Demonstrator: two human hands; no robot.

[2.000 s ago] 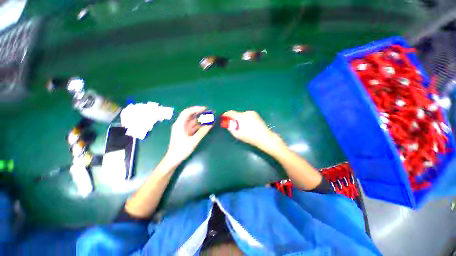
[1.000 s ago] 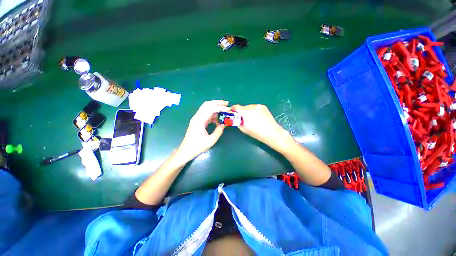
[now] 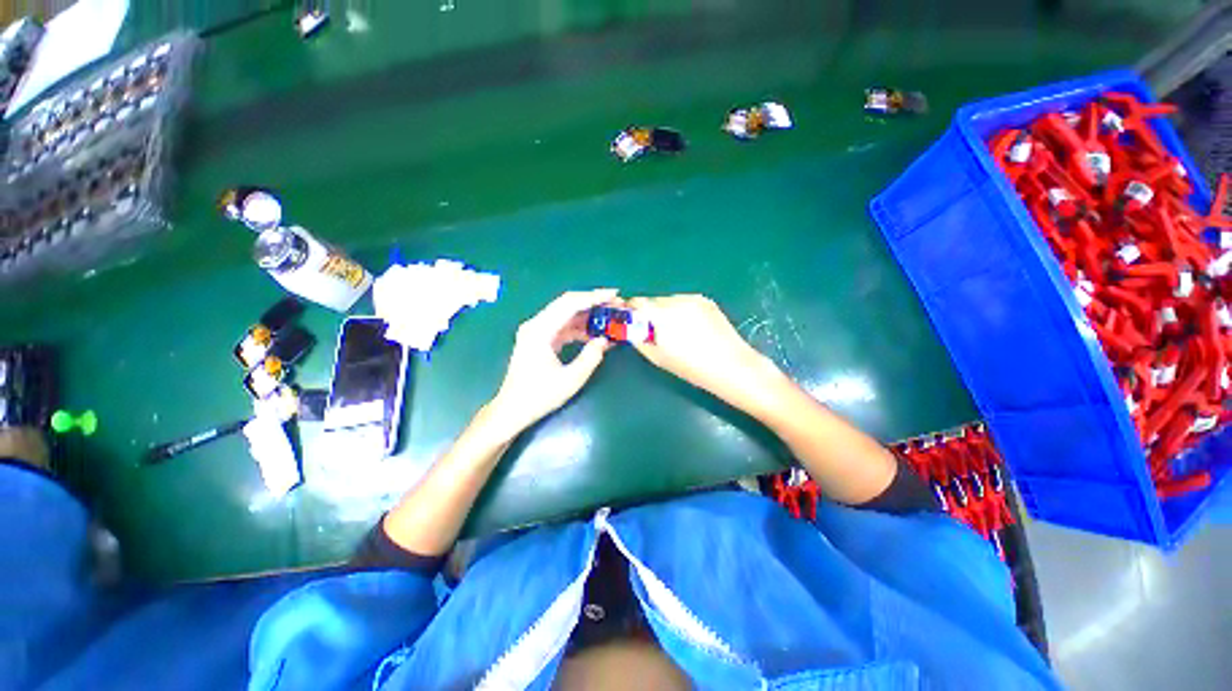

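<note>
My left hand [image 3: 547,365] holds a small dark watch [image 3: 599,323] between thumb and fingers, above the green bench near my chest. My right hand [image 3: 696,344] holds a red clamp [image 3: 620,329] with a pale part. The clamp is at the right side of the watch and touches or overlaps it. The fingers hide much of both, so I cannot tell whether the clamp is closed around the watch.
A blue bin [image 3: 1020,365] of red clamps stands right. Left are white paper [image 3: 430,300], a phone [image 3: 365,385], a bottle [image 3: 319,270], a marker [image 3: 196,443] and open watches [image 3: 253,347]. Three open watches [image 3: 649,142] lie beyond. A black tray [image 3: 1023,574] is by my lap.
My hands have come together, bringing the red clamp from a gap on the right to the watch. Since one second ago they have barely moved; the view has shifted slightly.
</note>
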